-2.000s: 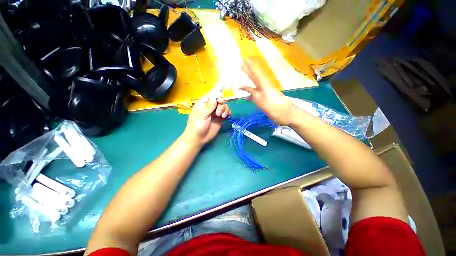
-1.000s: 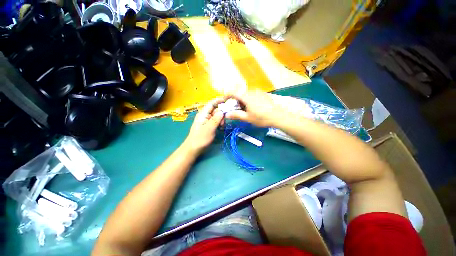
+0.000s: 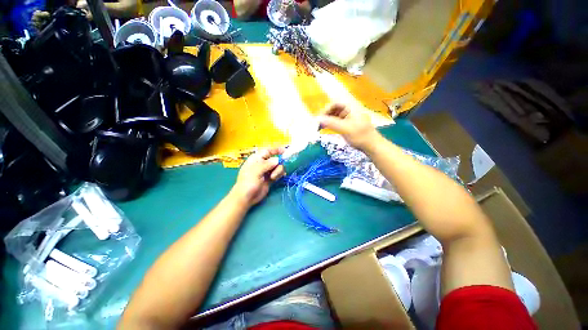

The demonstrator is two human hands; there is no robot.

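My left hand [image 3: 258,175] is at the middle of the bench with its fingers pinched together beside the blue wires; a whitish bit shows at its fingertips, too glared to name. My right hand [image 3: 348,126] is raised to the right of it, thumb and fingers bent together; whether it holds anything is unclear in the glare. The bundle of thin blue wires [image 3: 298,201] lies on the green bench below the hands, with a white strip [image 3: 319,191] across it. A clear bag of small white pieces [image 3: 367,169] lies partly behind my right forearm.
Black housings [image 3: 138,97] are piled at left. A clear bag with white pieces [image 3: 71,271] lies front left. Yellow-taped cardboard [image 3: 251,119], wired parts [image 3: 290,42], a white bulk bag [image 3: 354,29] and white round housings [image 3: 209,18] are farther back. An open carton [image 3: 361,290] holds white housings. Other people's hands show at top.
The hands were together around a small white part one second ago; now they are apart, my right hand up and to the right. More of the right clear bag and the far housings shows.
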